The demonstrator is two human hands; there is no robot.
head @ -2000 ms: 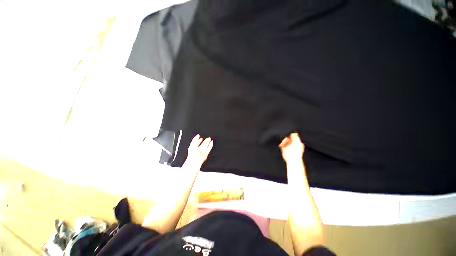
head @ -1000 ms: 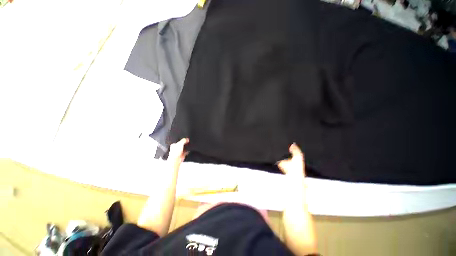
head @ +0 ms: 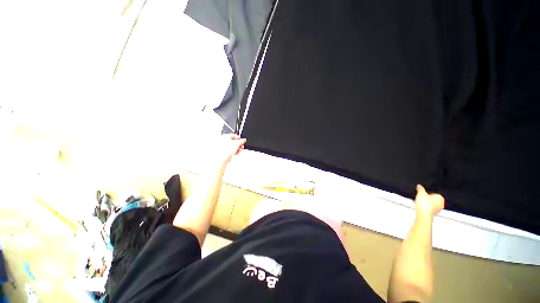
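A wide black fabric ply [head: 355, 89] covers the table in front of me. Its long edge runs along the white table border. My left hand [head: 234, 145] pinches the near left corner of the ply. My right hand [head: 429, 201] is at the long edge farther right, with the fingertips on or under the cloth; the grip is partly hidden. Grey fabric pieces [head: 248, 47] with a notched edge lie left of the ply. A thin white line shows between them and the ply.
A yellow-brown strip [head: 290, 188] lies on the white table border [head: 355, 201] near my body. A heap of cloth scraps [head: 133, 225] is on the tan floor at the lower left. The white tabletop is overexposed on the left.
The view has shifted, and the cloth has come down flatter with a straight long edge. My hands have moved farther apart, my right hand going right along the edge. My left hand is now at the corner.
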